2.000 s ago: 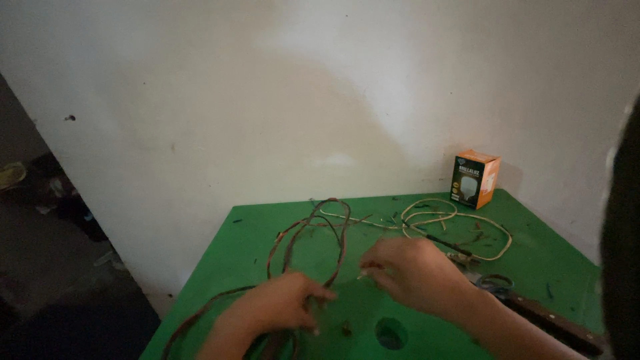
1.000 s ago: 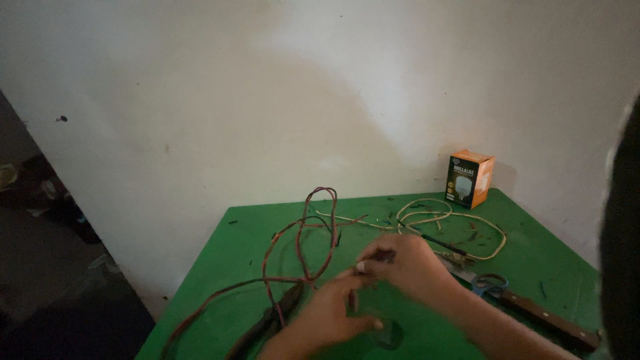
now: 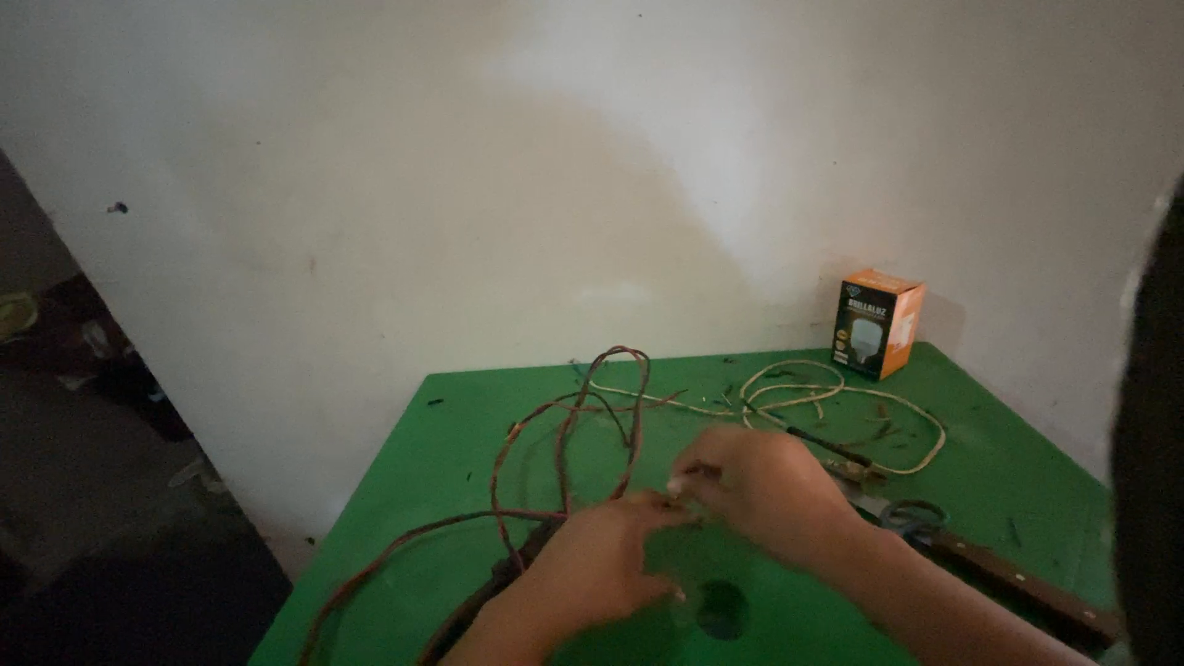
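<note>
Over the green table (image 3: 407, 462), my left hand (image 3: 601, 564) reaches in from the bottom with thumb and forefinger apart, its fingertips close to my right hand. My right hand (image 3: 758, 481) has its fingers curled and pinched together; whether something small is between them is too blurred to tell. A reddish-brown twisted electrical wire (image 3: 499, 462) lies in loops beyond and left of my left hand. Behind my right hand is a coiled pale cord (image 3: 939, 444) with a dark section. A dark round spot or hole (image 3: 721, 609) shows below my hands.
An orange and black light bulb box (image 3: 874, 324) stands at the back right near the wall (image 3: 462, 185). Scissors (image 3: 911, 518) and a brown wooden-looking handle or strip (image 3: 1027, 578) lie at the right, beside my right forearm. Small scraps are scattered about. A dark object edges the far right.
Two seconds ago my hands were apart; now their fingertips are close together. The loops of reddish-brown wire have shifted.
</note>
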